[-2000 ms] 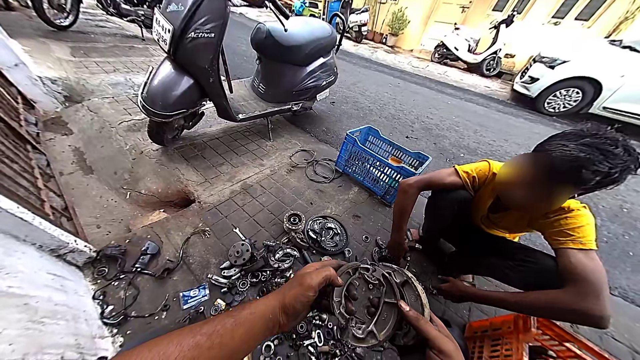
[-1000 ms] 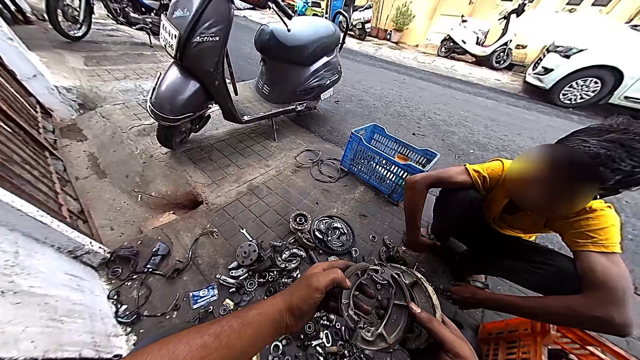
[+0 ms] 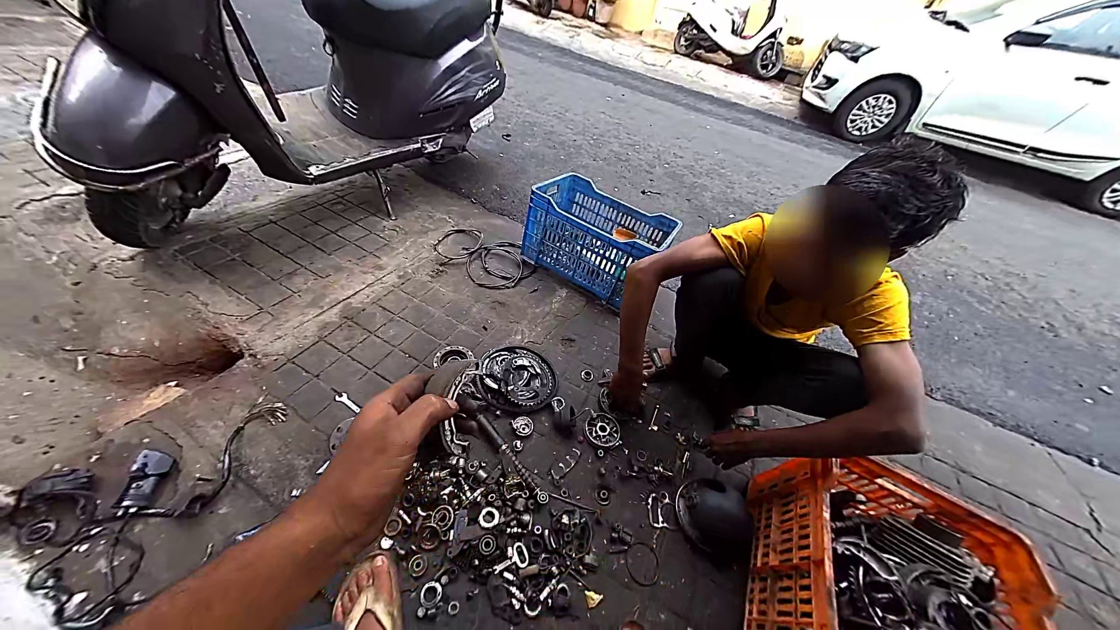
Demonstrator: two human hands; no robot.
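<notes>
My left hand (image 3: pixel 385 437) reaches in from the lower left, its thumb and fingers closed on a curved metal part, likely a brake shoe (image 3: pixel 452 404). My right hand is out of view. Just beyond the held part, a round geared metal plate (image 3: pixel 518 378) lies on the paving, with a metal ring (image 3: pixel 452 355) beside it. A long thin rod (image 3: pixel 512 455) extends down and right from near my fingers, over a heap of small nuts, rings and bearings (image 3: pixel 490 534). A small round hub (image 3: pixel 602 430) rests further right. An open-end wrench (image 3: pixel 347 402) shows behind my hand.
A person in a yellow shirt (image 3: pixel 796 289) squats opposite, hands among the parts. An orange crate (image 3: pixel 792 542) of metal parts stands lower right; a blue crate (image 3: pixel 573 236) is beyond. Cables (image 3: pixel 494 262), a scooter (image 3: pixel 289 114), a wiring harness (image 3: pixel 219 477) and a ground hole (image 3: pixel 206 354) are around.
Both my hands held a round plate with curved metal parts earlier. Now my left hand holds a curved part further left, and my right hand has gone out of view.
</notes>
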